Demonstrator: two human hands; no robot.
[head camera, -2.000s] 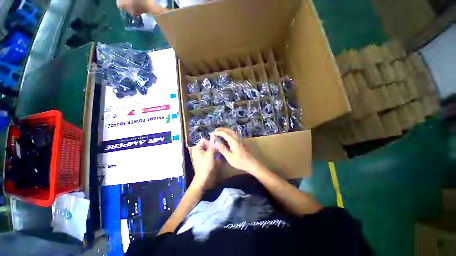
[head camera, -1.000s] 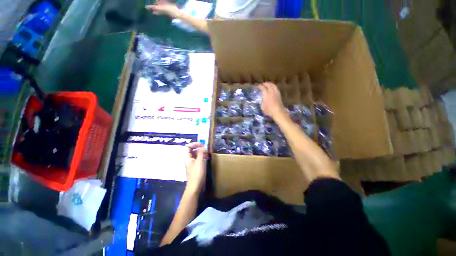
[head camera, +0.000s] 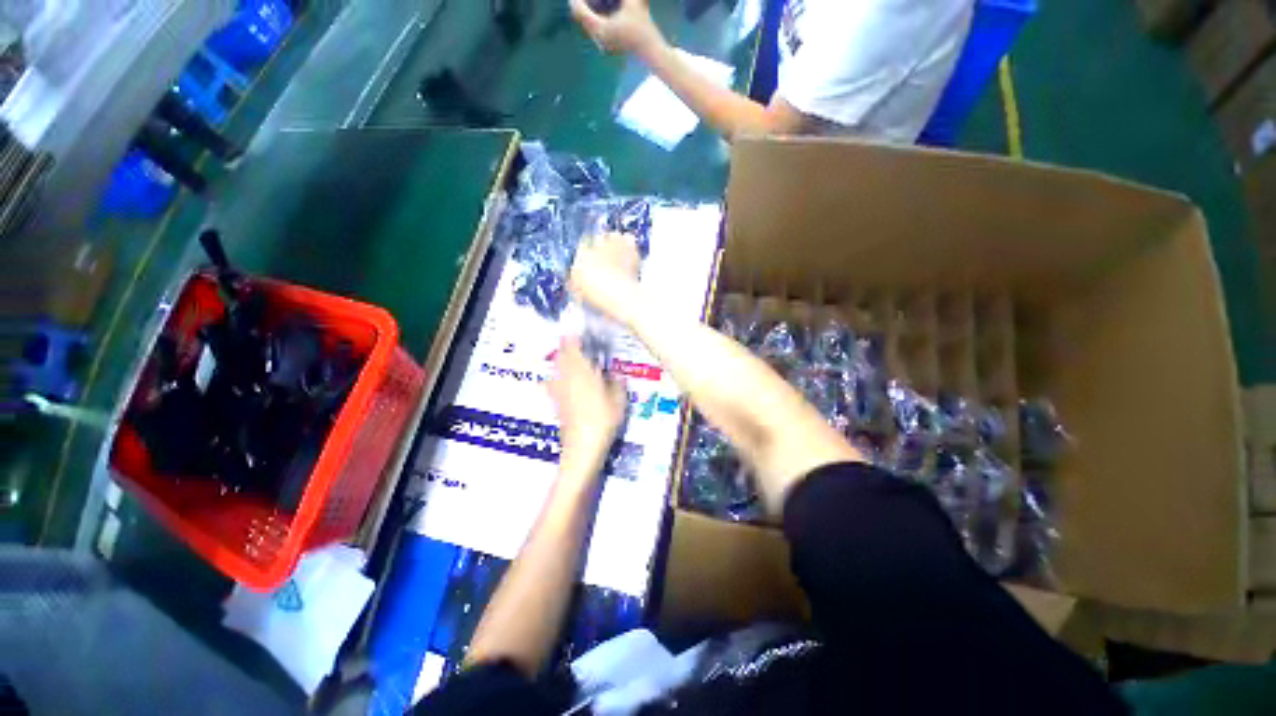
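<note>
Bagged adapters (head camera: 539, 287), dark lumps under glossy film, lie piled at the far end of the white printed box (head camera: 469, 483). My right hand (head camera: 609, 269) is on this pile, its fingertips blurred against the film. My left hand (head camera: 588, 396) is just nearer to me over the white box, its fingers at a small glossy bagged lump (head camera: 602, 340). Blur hides the exact grip of both hands. The open brown carton (head camera: 1133, 378) stands right of the box, with bagged adapters in its divider cells, partly hidden by my right arm.
A red basket (head camera: 399, 406) of black adapters stands at left, with a white packet (head camera: 301, 609) beside its near corner. Across the bench a person in a white shirt (head camera: 875, 63) holds a dark object. Brown cardboard shows beyond the carton's right side.
My right hand has moved left from the carton cells to the bagged pile. My left hand has moved farther out along the white box. The view has shifted, showing more of the other person.
</note>
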